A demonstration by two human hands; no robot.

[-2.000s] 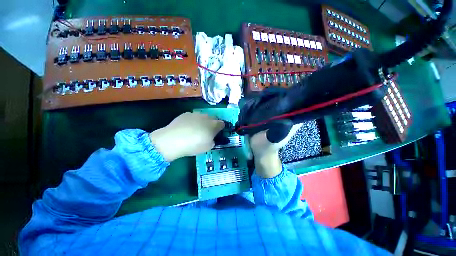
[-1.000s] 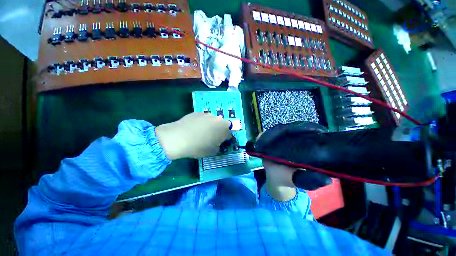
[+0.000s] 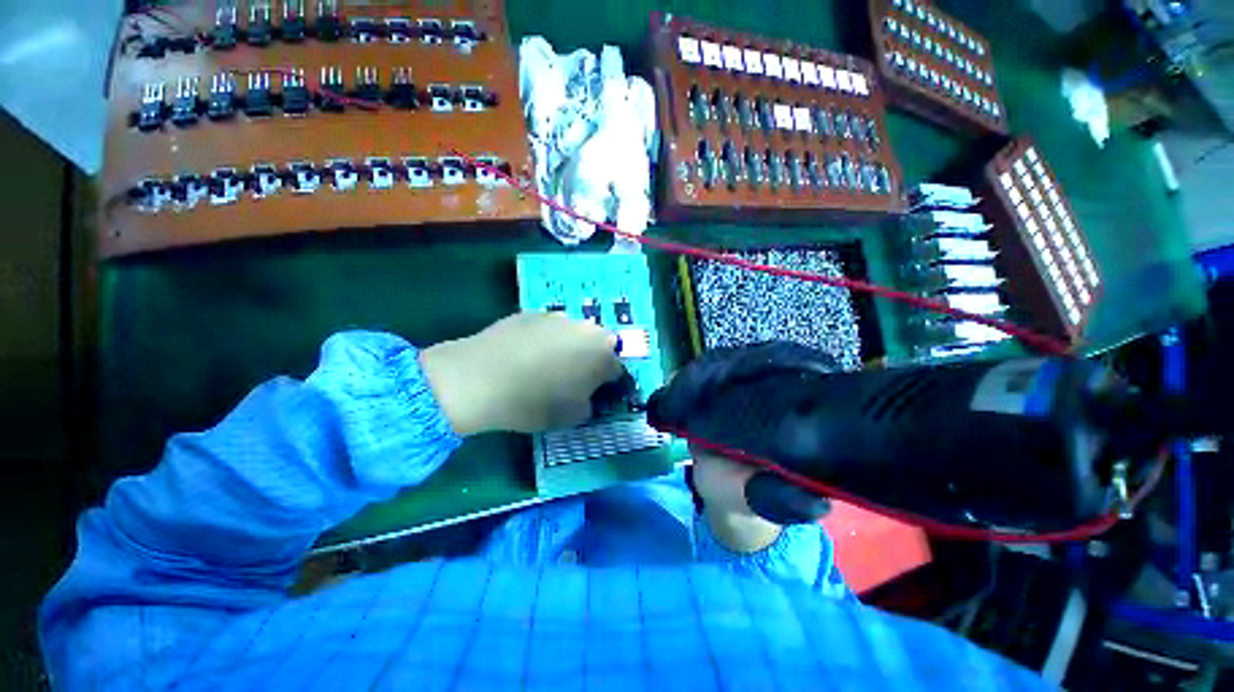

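The teal-green jig plate (image 3: pixel 582 279) lies in front of me, with black transistors (image 3: pixel 591 312) in its upper row and a finned silver heatsink (image 3: pixel 604 442) at its near end. My right hand (image 3: pixel 731 495) is shut on the thick black electric screwdriver (image 3: pixel 880 426), held almost level with its tip pointing left at the jig's lower part. My left hand (image 3: pixel 521 372) rests over the jig's left side, its dark-covered fingertips beside the screwdriver tip. The fingertips and tip hide the contact spot, and I cannot tell if the left fingers hold anything.
A transistor tray (image 3: pixel 318 129) lies back left, white crumpled cloth (image 3: pixel 589 142) beside it, and a second parts tray (image 3: pixel 778 122) at back centre. A screw box (image 3: pixel 778 300) stands right of the jig, then assembled heatsinks (image 3: pixel 955 257). The red cord (image 3: pixel 758 265) crosses above them.
Since two seconds ago, the screwdriver and both hands have moved from the jig's upper heatsink to its lower part. Over the last second they have barely shifted; the screwdriver's rear end has swung slightly nearer me.
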